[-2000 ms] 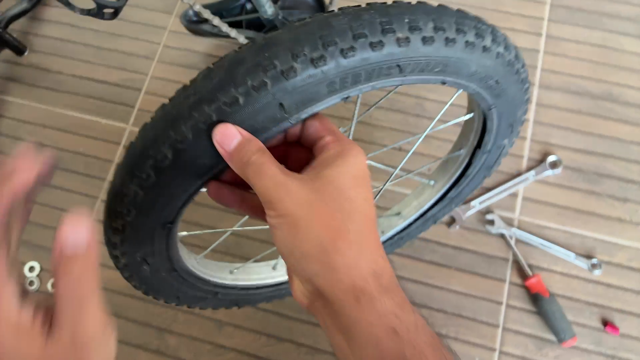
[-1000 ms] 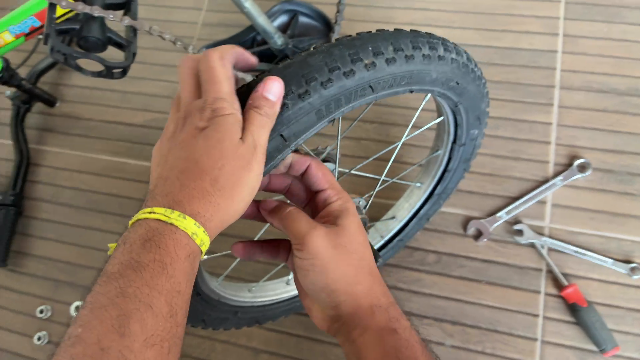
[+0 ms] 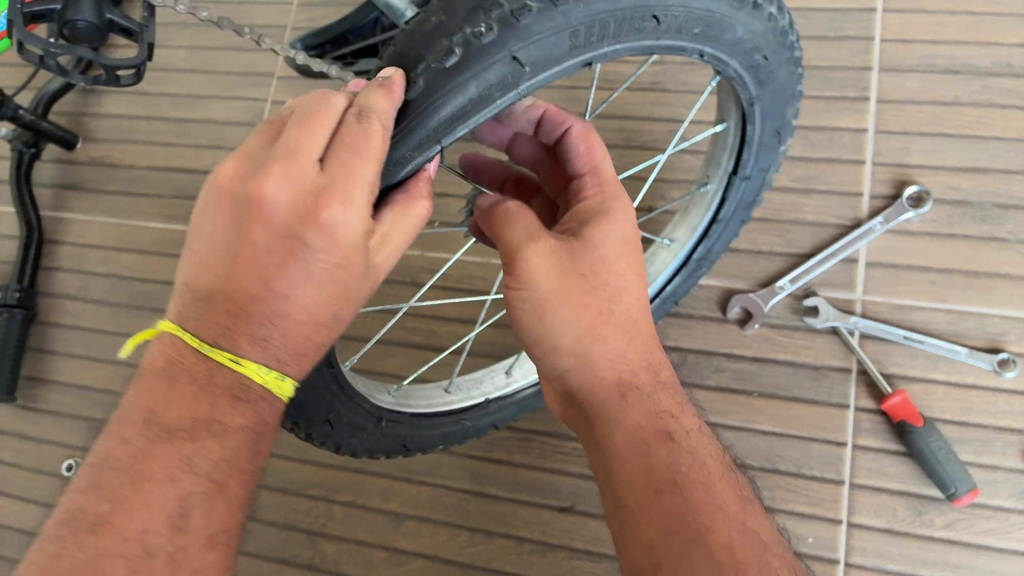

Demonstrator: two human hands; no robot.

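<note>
A black knobby bicycle tire sits around a silver spoked rim, held tilted above the floor. My left hand, with a yellow band at the wrist, grips the tire's left side, fingers over the tread and thumb at the inner edge. My right hand reaches through the wheel opening; its fingers curl by the tire's inner edge near the spokes, and its thumb is close to a thin dark piece. Whether it holds that piece or the rim edge I cannot tell. A sprocket is partly hidden behind this hand.
On the wood-look tiled floor at right lie two combination wrenches and a screwdriver with a red and grey handle. At upper left are a bicycle pedal, a chain and a black handlebar. A small nut lies at lower left.
Two seconds ago my left hand was off the tire at the left; it has since come onto the tire. My right thumb has moved off the tire's sidewall into the wheel opening.
</note>
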